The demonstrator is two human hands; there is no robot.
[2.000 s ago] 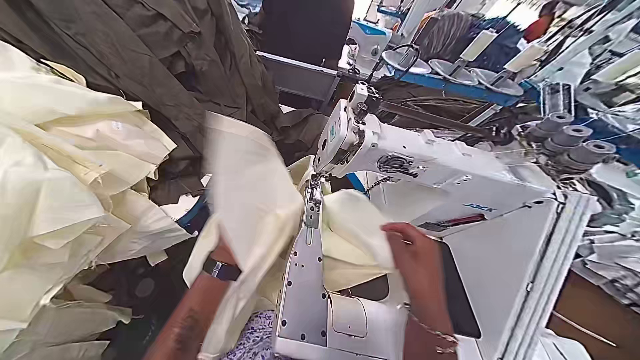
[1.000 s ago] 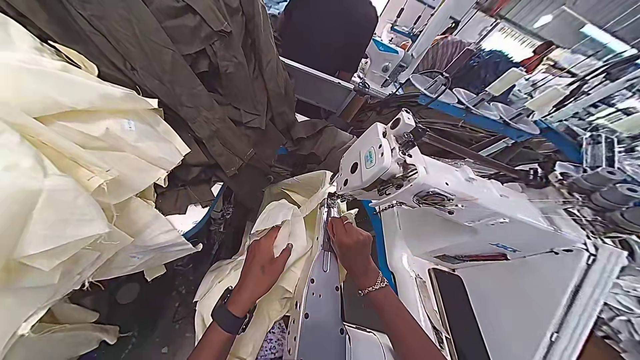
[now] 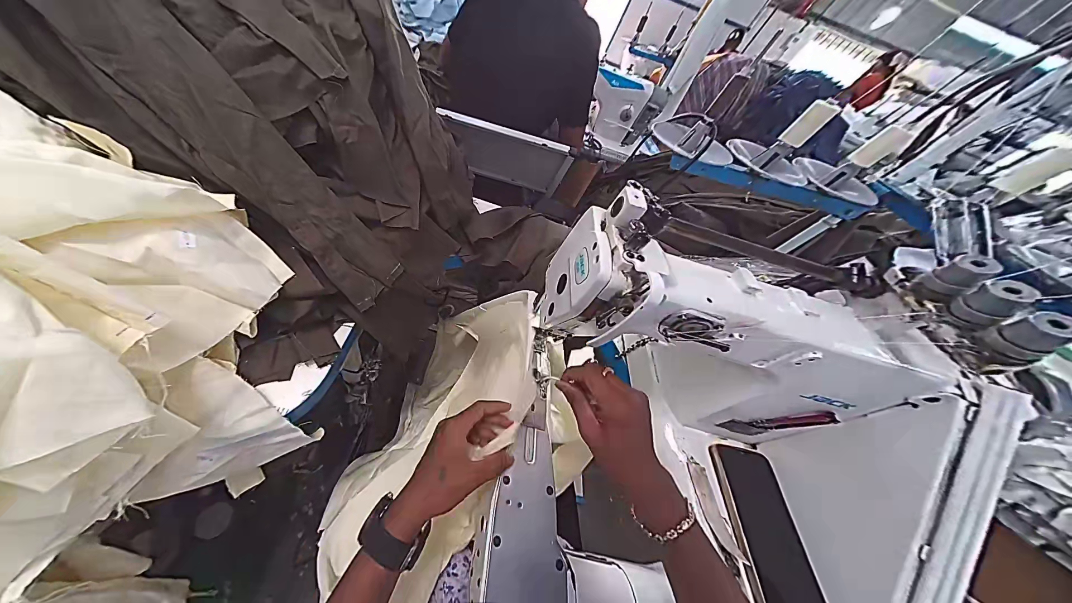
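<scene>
A white Jack industrial sewing machine (image 3: 754, 335) with a narrow metal feed arm (image 3: 523, 519) stands before me. Cream fabric (image 3: 427, 444) drapes over the left of that arm and runs up to the needle area. My left hand (image 3: 465, 456), a black watch at its wrist, grips the fabric's edge between thumb and fingers. My right hand (image 3: 611, 410), with a bracelet, is just right of the presser foot (image 3: 542, 356), thumb and forefinger pinched near the fabric's edge; whether they hold cloth or thread I cannot tell.
Cream fabric pieces (image 3: 100, 335) are heaped at the left, with dark brown cloth (image 3: 276, 126) behind. A phone (image 3: 766, 528) lies right of my right wrist. Grey thread cones (image 3: 992, 301) stand at the far right. A person in dark clothes (image 3: 523, 67) is beyond the machine.
Two seconds ago my hands were wide apart with the cloth raised between them. They came together near the needle; since one second ago, the right hand has shifted slightly right of the feed arm.
</scene>
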